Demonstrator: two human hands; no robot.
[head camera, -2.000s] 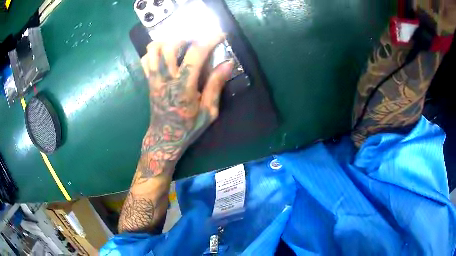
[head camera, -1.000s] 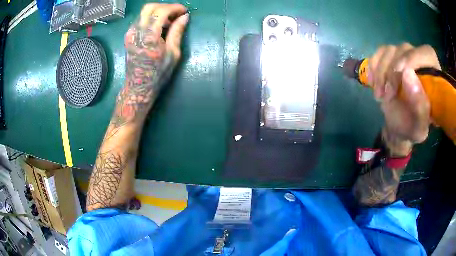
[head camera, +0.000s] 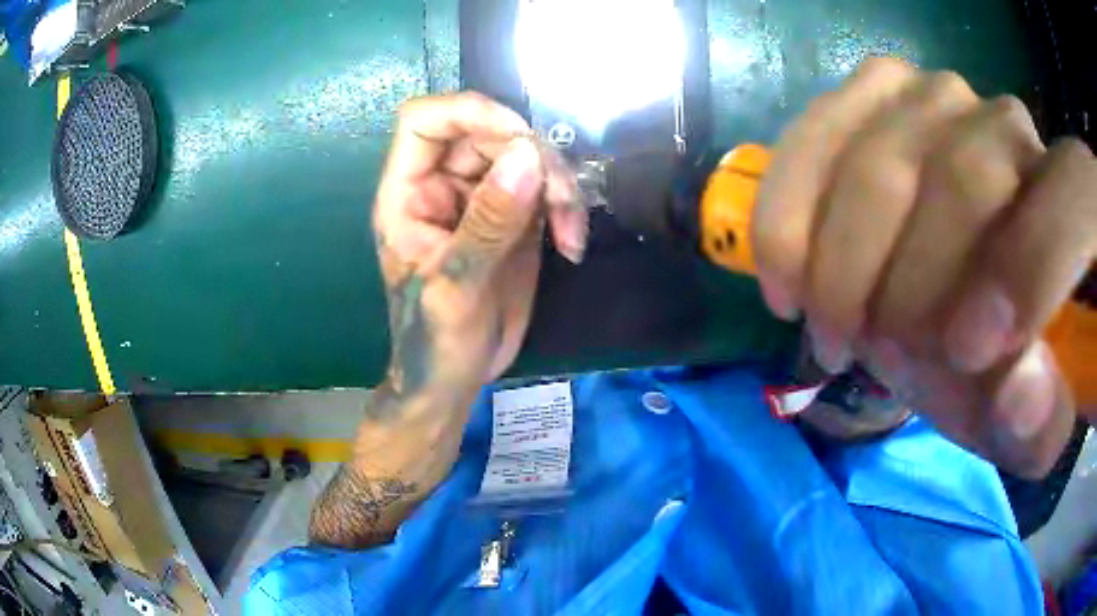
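My right hand (head camera: 914, 229) is closed around the orange electric screwdriver (head camera: 730, 207), which lies sideways with its dark nose pointing left. My left hand (head camera: 463, 229) is raised at the centre, thumb and fingertips pinched together at the screwdriver's tip. Any screw between the fingertips is too small and blurred to tell. The phone unit (head camera: 602, 54) lies behind the hands at the top edge, its panel glaring white and its upper end cut off. The black work mat (head camera: 602, 307) shows below it, partly covered by my left hand and the screwdriver.
The round dark screw tray (head camera: 106, 155) sits on the green bench (head camera: 277, 241) at the left, over the yellow line (head camera: 87, 313). Silvery packets (head camera: 114, 22) lie at the top left. A cardboard box (head camera: 114, 481) stands below the bench edge at lower left.
My left hand has moved right from the bench to the screwdriver's tip. The screwdriver and my right hand have come left and look larger. The phone now shows higher in view.
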